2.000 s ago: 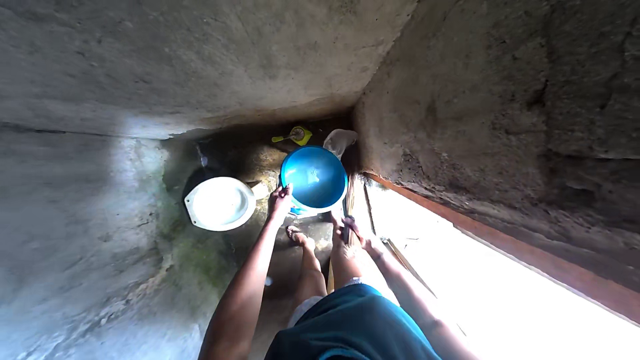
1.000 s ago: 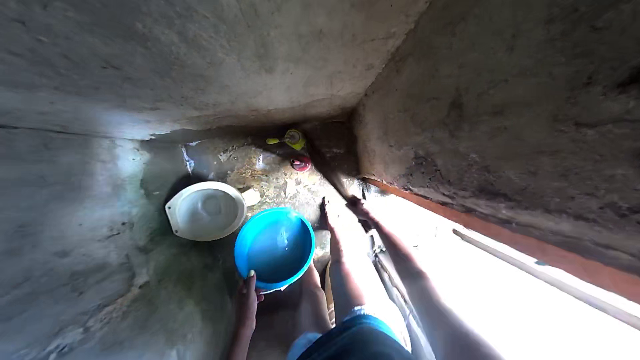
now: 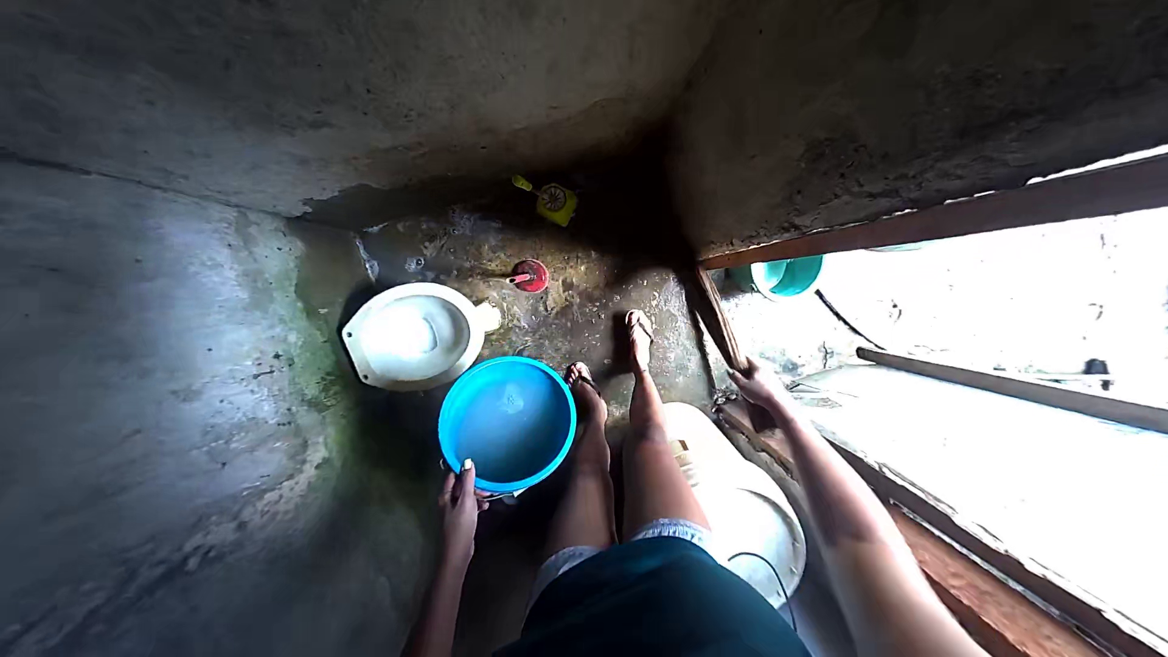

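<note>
My left hand (image 3: 463,506) grips the near left rim of a blue plastic basin (image 3: 507,424), its thumb over the edge. Cloudy liquid seems to lie in the basin, which is close to a white ceramic toilet bowl (image 3: 415,336) without a seat. At the right, my right hand (image 3: 759,385) is at the end of a wooden post or door edge (image 3: 719,319) beside the bright opening; its fingers are partly hidden, so whether they close on the wood is unclear.
A red plunger (image 3: 529,276) and a yellow-green brush holder (image 3: 557,204) stand on the wet floor. A white lidded container (image 3: 753,520) is by my right leg. Beyond the wooden frame is a green bucket (image 3: 787,276). Rough concrete walls (image 3: 164,365) enclose the left and far sides.
The basin has moved from in front of the far corner to beside the toilet bowl, with my left hand on its rim. The plunger, hidden two seconds ago, shows. The view has shifted.
</note>
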